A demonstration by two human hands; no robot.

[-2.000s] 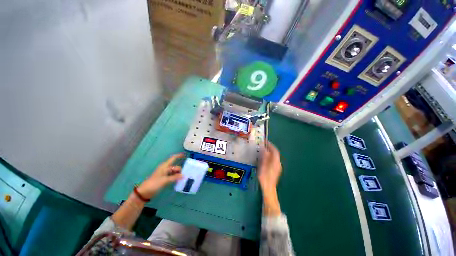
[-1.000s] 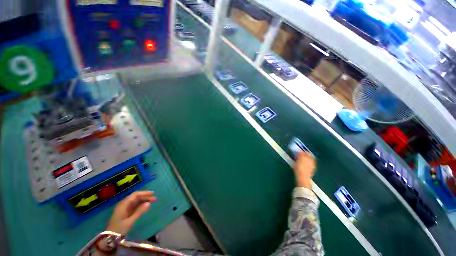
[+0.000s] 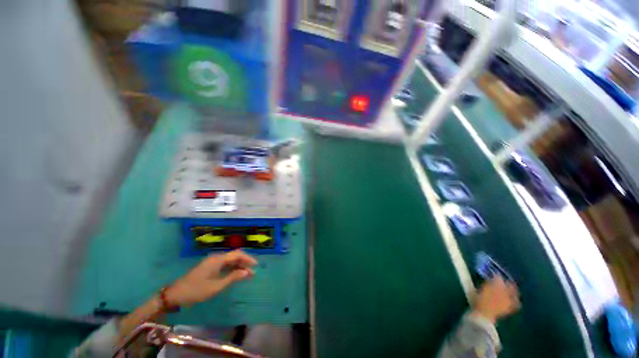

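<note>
My right hand (image 3: 497, 299) is at the lower right over the green conveyor belt, touching the near end of a pale-rimmed workpiece (image 3: 490, 267); blur hides whether it grips it. My left hand (image 3: 223, 269) is empty with fingers apart, in front of the blue press base (image 3: 284, 238). Another workpiece (image 3: 245, 159) sits dark side up on the orange-brown fixture nest (image 3: 263, 175) on the perforated plate (image 3: 280, 199).
The blue press head (image 3: 157, 63) with a green 9 is above the nest. The control panel (image 3: 319, 77) stands behind. Several workpieces (image 3: 467, 219) lie in a row along the belt (image 3: 371, 245). A white frame post (image 3: 462, 84) rises beyond. A blue object (image 3: 619, 328) is far right.
The view has turned back left toward the press. The workpiece in the nest shows uncovered again. My right hand stays over the belt at a workpiece; my left hand stays empty near the base.
</note>
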